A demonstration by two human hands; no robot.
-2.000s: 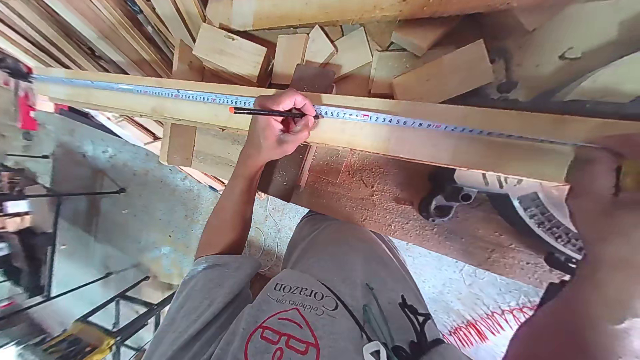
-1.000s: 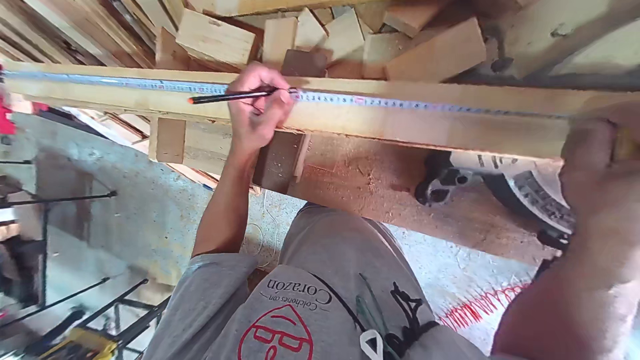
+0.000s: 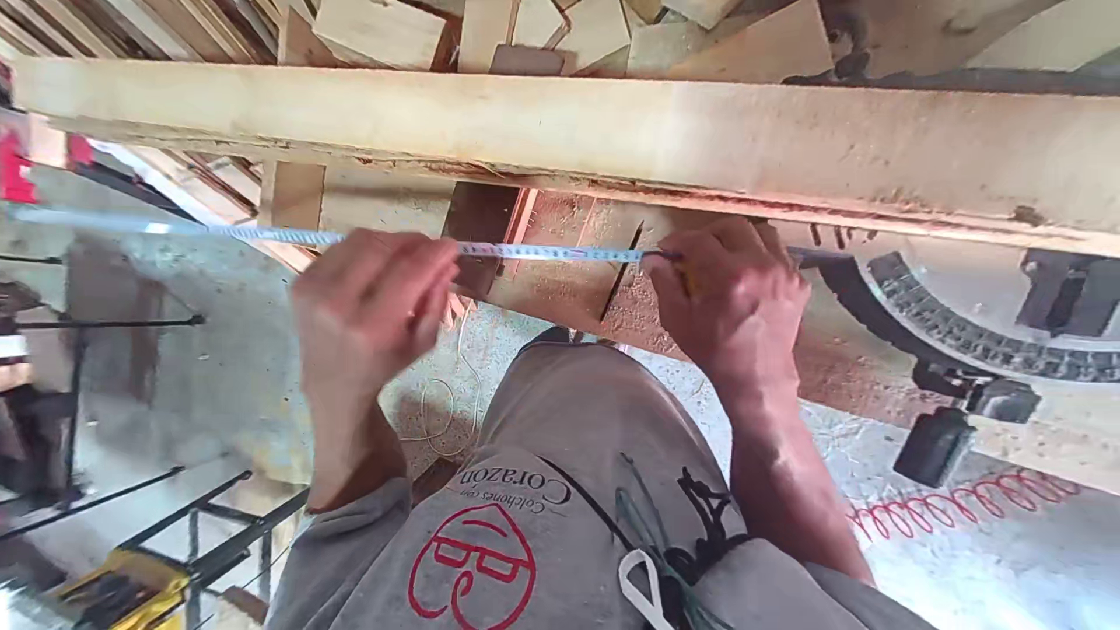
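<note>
My right hand (image 3: 735,280) is closed around the case of a tape measure, of which only a little yellow shows between the fingers. From it the tape measure's blade (image 3: 542,253) runs left, in front of the near edge of a long wooden board (image 3: 560,122). My left hand (image 3: 372,297), slightly blurred, is curled at the blade, which passes behind its fingers; whether it grips the blade is unclear. The blade's far end trails off at the left edge. A thin dark stick-like thing (image 3: 623,271), perhaps the pencil, lies on the workbench between my hands.
Wood offcuts (image 3: 381,33) lie behind the board. A miter saw's base with a toothed scale (image 3: 989,324) is at the right, a coiled red hose (image 3: 962,507) below it. Black metal frames and a yellow tool (image 3: 122,586) stand at the lower left.
The tape blade lay along the board and is now off it, on my side. My left hand has left the board and no longer holds the pencil. My right hand has moved inward with the tape measure.
</note>
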